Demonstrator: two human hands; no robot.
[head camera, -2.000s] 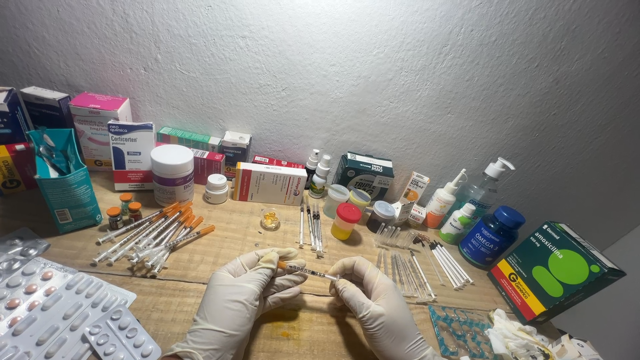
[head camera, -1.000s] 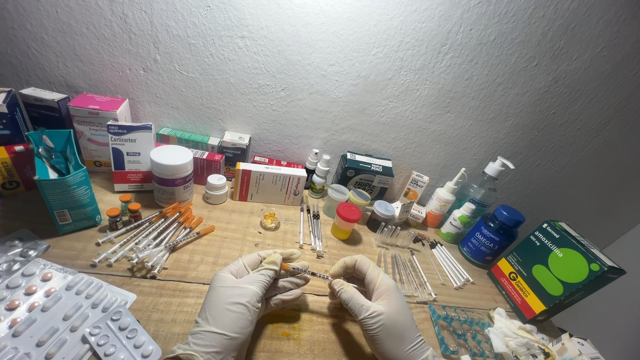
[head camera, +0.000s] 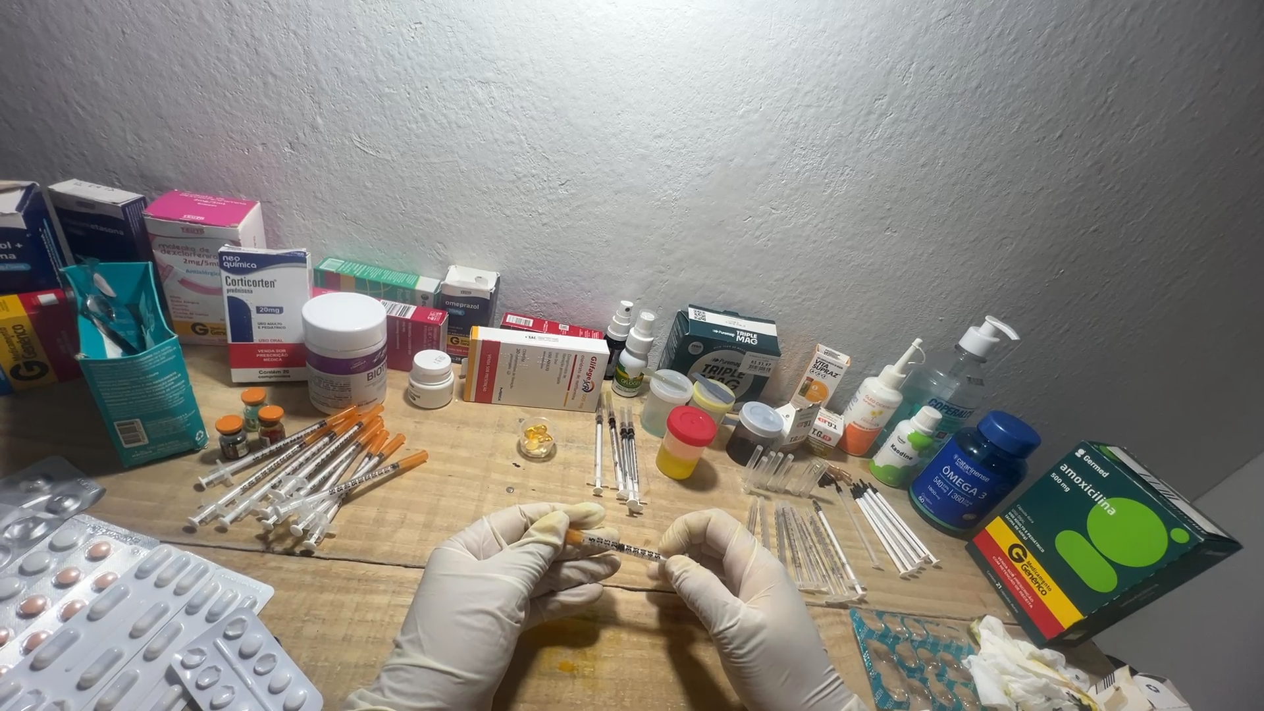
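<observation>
Both my hands wear pale latex-type gloves and meet at a thin insulin syringe (head camera: 622, 547) above the wooden table. My left hand (head camera: 494, 592) pinches its orange-capped end between thumb and fingers. My right hand (head camera: 741, 602) grips the other end at the flange and plunger, which its fingers partly hide. Dark graduation marks show on the barrel. Beyond the hands lie several uncapped syringes (head camera: 620, 459), a small clear dish with yellow contents (head camera: 537, 438) and a red-lidded cup of yellow liquid (head camera: 685, 441). A pile of orange-capped syringes (head camera: 316, 474) lies to the left.
Blister packs (head camera: 128, 602) cover the left front; another (head camera: 913, 657) lies at right beside crumpled tissue (head camera: 1027, 667). Medicine boxes, including a green amoxicillin box (head camera: 1101, 543), and bottles line the back. Orange-capped vials (head camera: 233, 437) stand left. Syringe barrels (head camera: 805, 543) and white plungers (head camera: 894, 528) lie right.
The orange cap at my left fingers showed plainly one second ago; now my left fingers cover more of it. Both hands stay in nearly the same place.
</observation>
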